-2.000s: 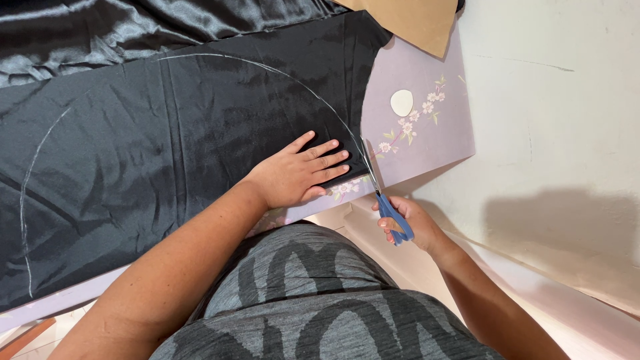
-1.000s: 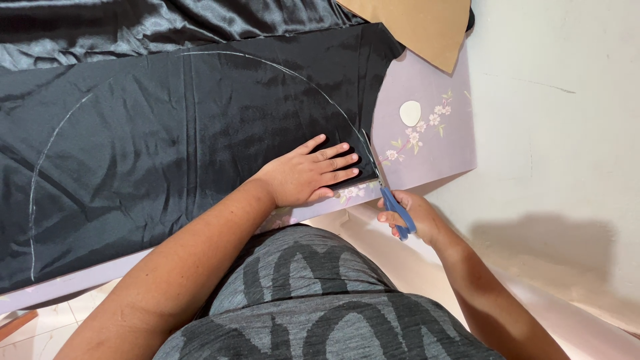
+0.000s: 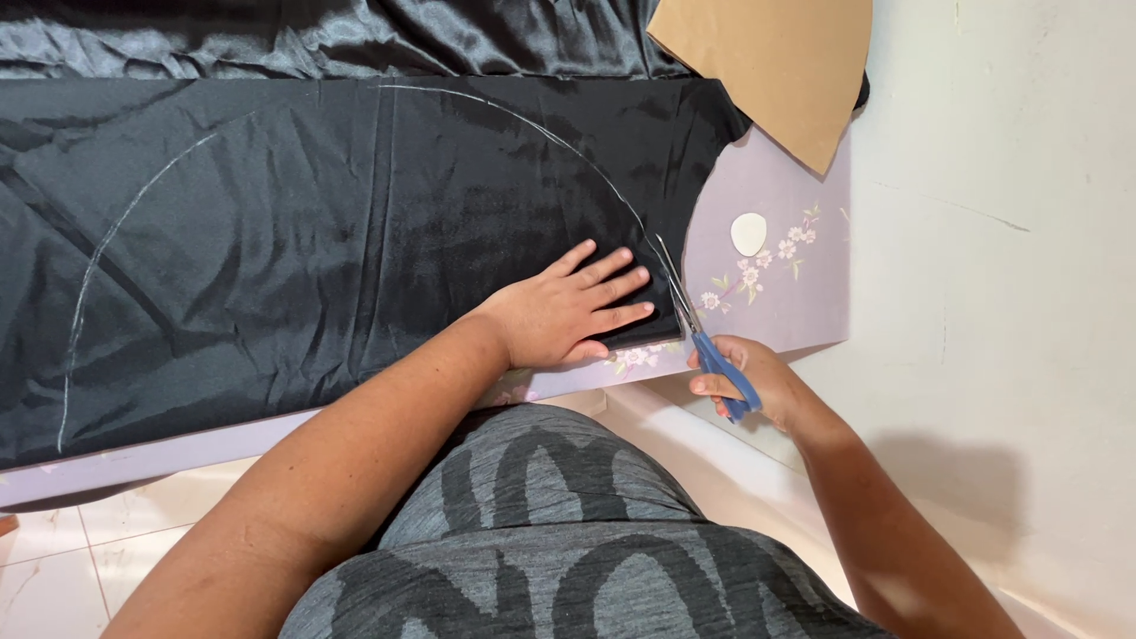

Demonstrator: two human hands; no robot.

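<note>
Black satin fabric (image 3: 266, 248) lies spread out, with curved white chalk lines drawn on it. My left hand (image 3: 568, 311) rests flat on the fabric near its lower right edge, fingers spread, gripping nothing. In my right hand (image 3: 745, 382) is a pair of scissors with blue handles (image 3: 732, 377), at the fabric's right-hand lower corner. The blades are slightly apart and point up along the right chalk curve, one blade on top of the fabric; the other is partly hidden.
A purple floral table surface (image 3: 790, 302) shows right of the fabric, with a white rounded piece of tailor's chalk (image 3: 748, 234) on it. A brown paper pattern piece (image 3: 772, 71) lies at the top right. The pale wall (image 3: 1003, 293) borders the table's right side.
The scissors have moved slightly up along the chalk line at the fabric's corner. My left hand keeps its place on the fabric. The view has shifted a little.
</note>
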